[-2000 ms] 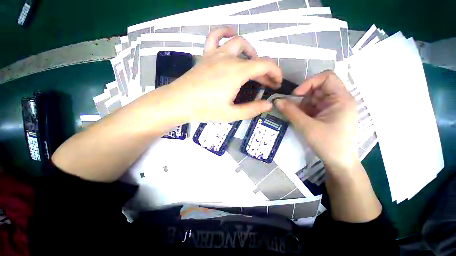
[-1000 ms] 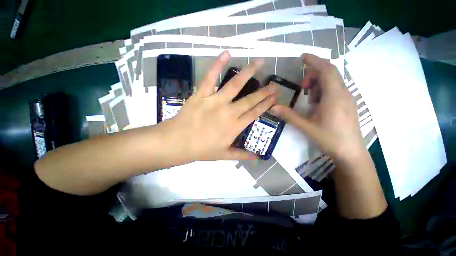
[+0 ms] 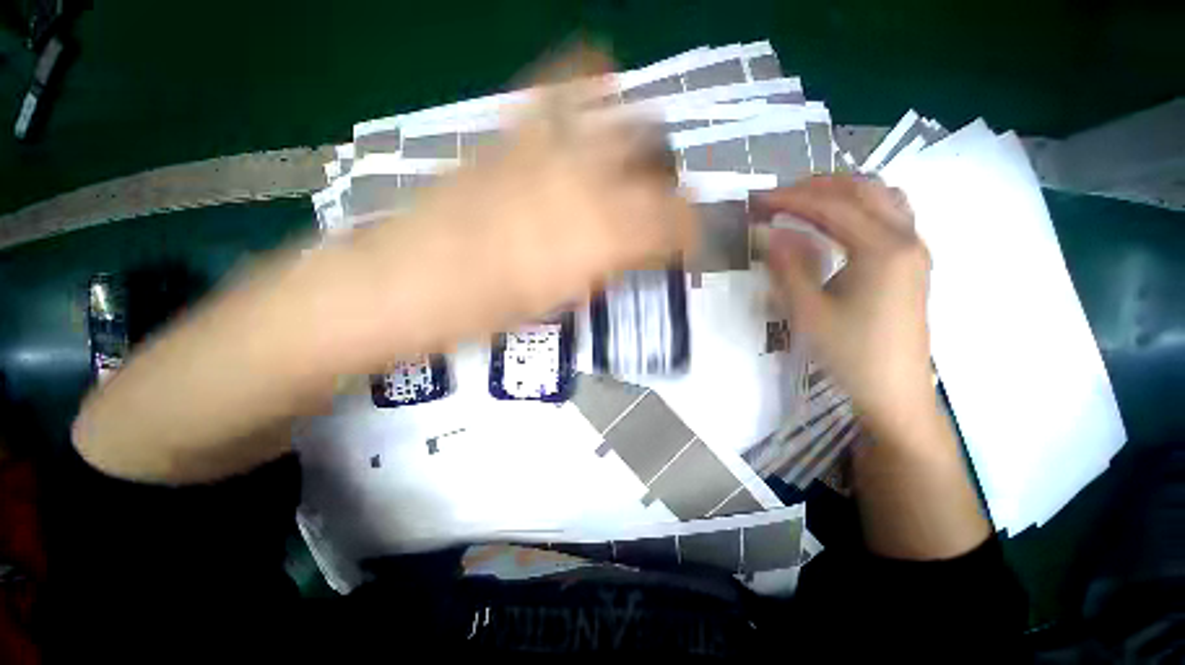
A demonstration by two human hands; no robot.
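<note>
Three keypad phones lie on the pile of film sheets (image 3: 650, 448). The left phone (image 3: 411, 378) and the middle phone (image 3: 533, 359) show their keypads. The right phone (image 3: 639, 325) is motion-blurred. My left hand (image 3: 598, 169) is strongly blurred above the phones and hides their upper parts; whether it holds anything cannot be told. My right hand (image 3: 851, 279) is right of the phones, fingers bent and thumb apart, beside a grey film piece (image 3: 721, 237). Something pale shows between its thumb and fingers, but whether it is held is unclear.
Plain white sheets (image 3: 1020, 325) lie at the right. Dark phones (image 3: 107, 325) are at the left, partly behind my forearm. Another handset (image 3: 39, 88) is at the far left. A pale strip (image 3: 169, 195) crosses the green bench. Part of a person in red shows at the lower left edge.
My left hand has lifted off the right phone and moved up and away. The right phone has shifted left and stands straighter, beside the middle one. My right hand has stayed at the right.
</note>
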